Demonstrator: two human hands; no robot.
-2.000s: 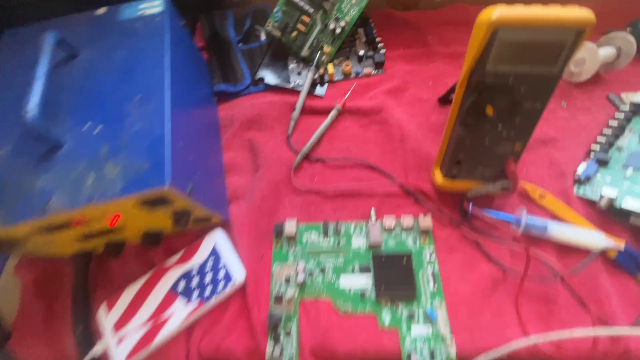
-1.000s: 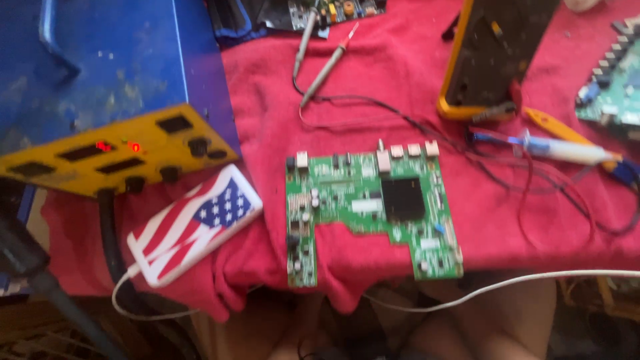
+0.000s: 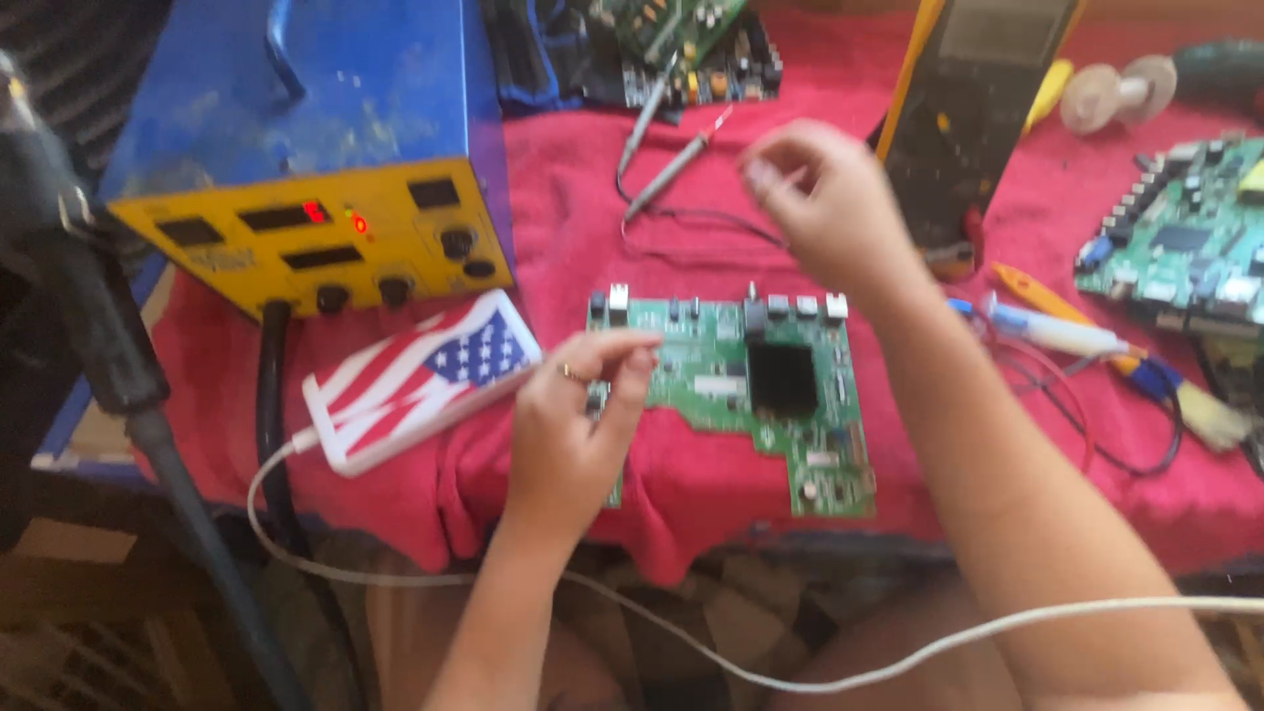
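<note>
A green circuit board point(image 3: 711, 380) with a black square heat sink point(image 3: 782, 380) lies on the red cloth in front of me. Over its left side is my left hand point(image 3: 583, 425), thumb and forefinger near each other with no object seen between them; it hides part of the board. My right hand point(image 3: 825, 193) hovers beyond the board, fingers curled and blurred, beside the multimeter point(image 3: 973, 118). It is unclear whether those fingers hold anything. Two test probes, one grey point(image 3: 667, 178) and one point(image 3: 647, 117) further back, rest left of my right hand.
A blue and yellow rework station point(image 3: 326, 237) stands at left, with a flag-patterned power bank point(image 3: 425, 385) before it. A hot-air handpiece point(image 3: 84, 267) is at far left. A white cable point(image 3: 839, 683) crosses the front. Right lie a syringe point(image 3: 1057, 326), a brush point(image 3: 1205, 415) and another circuit board point(image 3: 1185, 237).
Both my hands have come into view, the left over the near circuit board and the right beside the multimeter. The board and probes stay where they lay on the cloth.
</note>
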